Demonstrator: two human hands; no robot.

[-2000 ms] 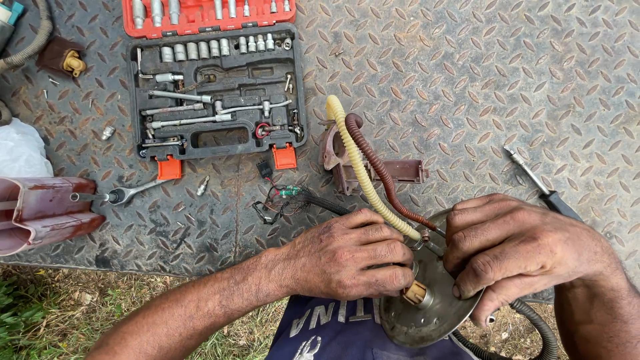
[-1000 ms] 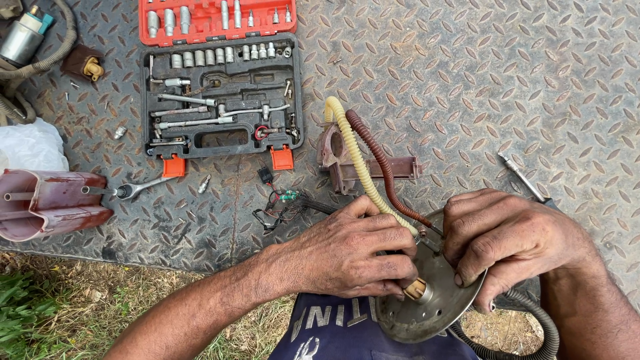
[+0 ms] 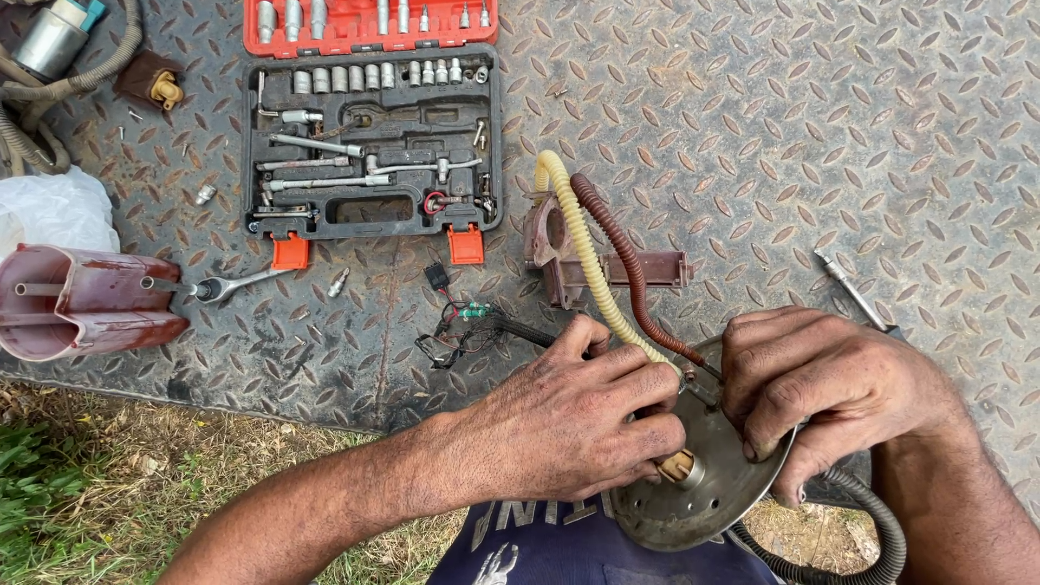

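Observation:
My right hand (image 3: 821,398) grips the rim of a round metal flange plate (image 3: 691,504), fingers on top and thumb at the edge. My left hand (image 3: 601,414) lies over the plate's left side, its fingertips near a tan plastic fitting (image 3: 676,465); whether it grips anything is hidden. A cream corrugated hose (image 3: 587,260) and a brown corrugated hose (image 3: 626,252) rise from metal pipes on the plate. Beyond them, a maroon plastic bracket (image 3: 569,272) lies on the metal surface. Wires with a black connector (image 3: 437,276) lie left of the bracket, beside a black sleeve running toward my left hand.
An open socket set case (image 3: 370,219) lies at the upper left. Near it are a ratchet (image 3: 236,284), a maroon plastic housing (image 3: 89,305), a white plastic bag (image 3: 61,207) and a cylindrical pump (image 3: 53,41). A screwdriver-like tool (image 3: 853,288) lies at right; grass borders the platform's near edge.
The view has shifted slightly, showing more of the left side. Both hands stay at the plate, with little plain change in their hold.

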